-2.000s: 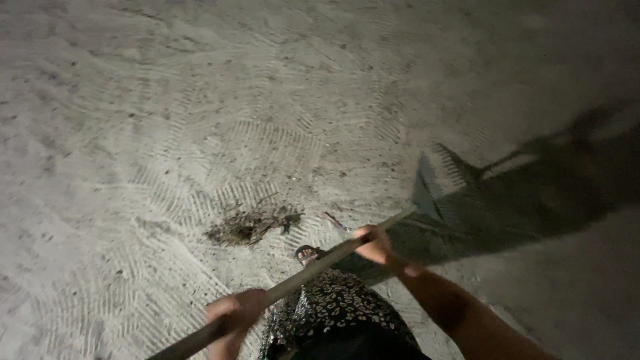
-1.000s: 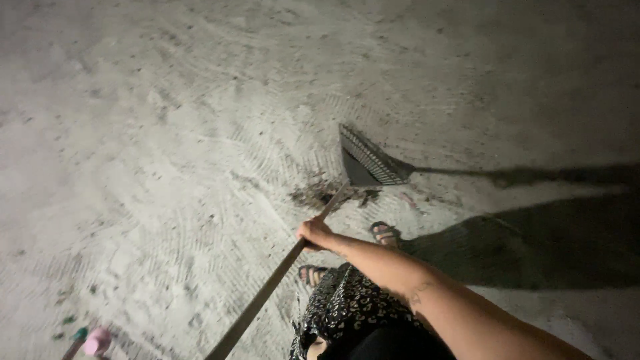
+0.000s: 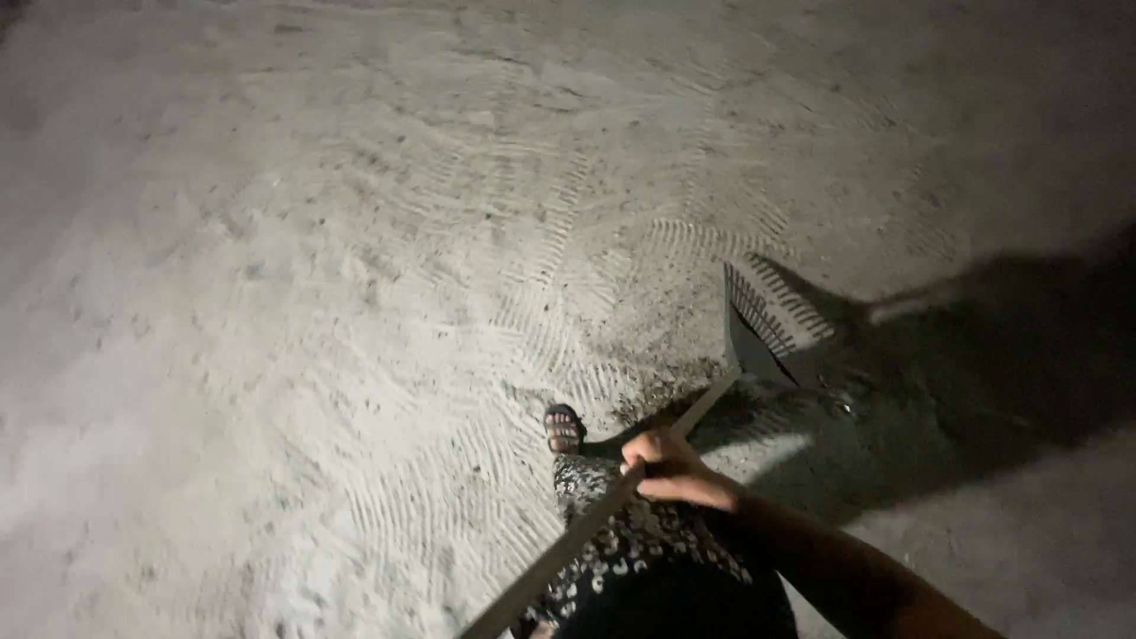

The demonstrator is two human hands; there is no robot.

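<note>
My right hand (image 3: 670,469) is closed around the long handle (image 3: 568,550) of a leaf rake. The handle slants from the bottom edge up to the right. Its fan-shaped head (image 3: 754,346) is at right of centre, with the tines toward the upper right over pale sand and their shadow beside them. A low scatter of dry leaf debris (image 3: 661,390) lies just left of the head, partly in shadow. My left hand is not plainly visible; a bit of skin shows at the bottom edge, and I cannot tell what it belongs to.
My sandalled foot (image 3: 564,430) stands left of the debris, below it my dark patterned clothing (image 3: 621,541). Rake marks (image 3: 435,497) line the sandy ground. A large dark shadow (image 3: 958,382) covers the right side.
Two seconds ago both hands gripped the handle; now only my right hand plainly shows on it. The pink and green objects seen at lower left one second ago are out of view as the view shifted.
</note>
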